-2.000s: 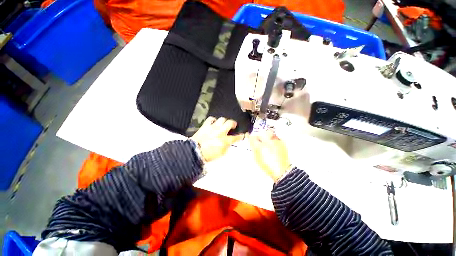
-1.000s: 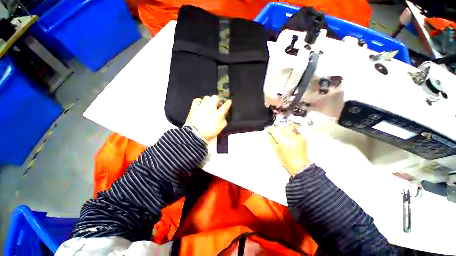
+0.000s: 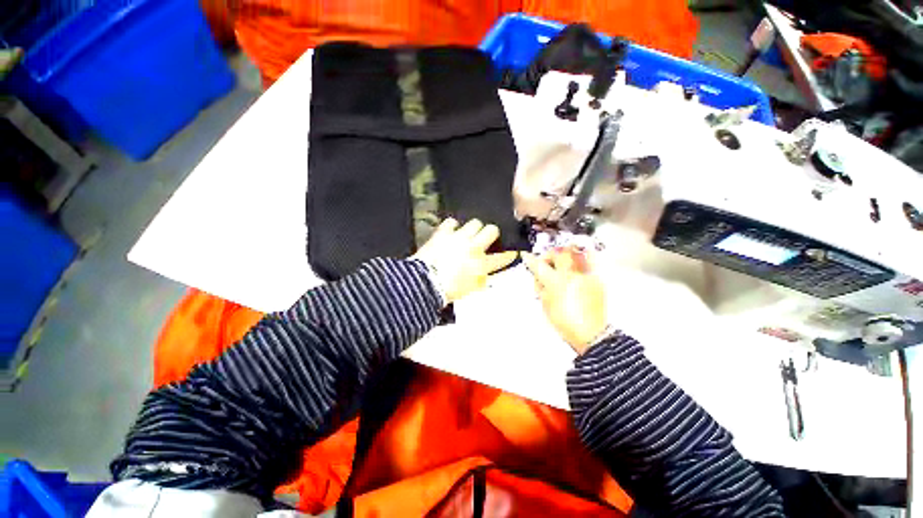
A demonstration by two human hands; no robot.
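The black padded back panel (image 3: pixel 359 192) lies on the white table left of the sewing machine head (image 3: pixel 648 162). A camouflage strip (image 3: pixel 422 187) runs down its middle and a black band (image 3: pixel 354 133) crosses it. My left hand (image 3: pixel 468 260) lies flat on the panel's lower edge near its right corner, fingers apart. My right hand (image 3: pixel 569 295) is just right of that corner, its fingertips close together beside the needle area (image 3: pixel 547 238). Whether it pinches the panel's edge cannot be told.
A blue crate (image 3: pixel 668 71) with black pieces stands behind the machine. A slim metal tool (image 3: pixel 792 400) lies on the table at right. Orange cloth (image 3: pixel 455 425) covers my lap. More blue crates (image 3: pixel 152 76) stand on the floor at left.
Since one second ago, my left hand has moved right, towards the panel's corner and the needle. The black strap end seen below the panel no longer shows there. Compared with two seconds ago, the panel is turned more upright.
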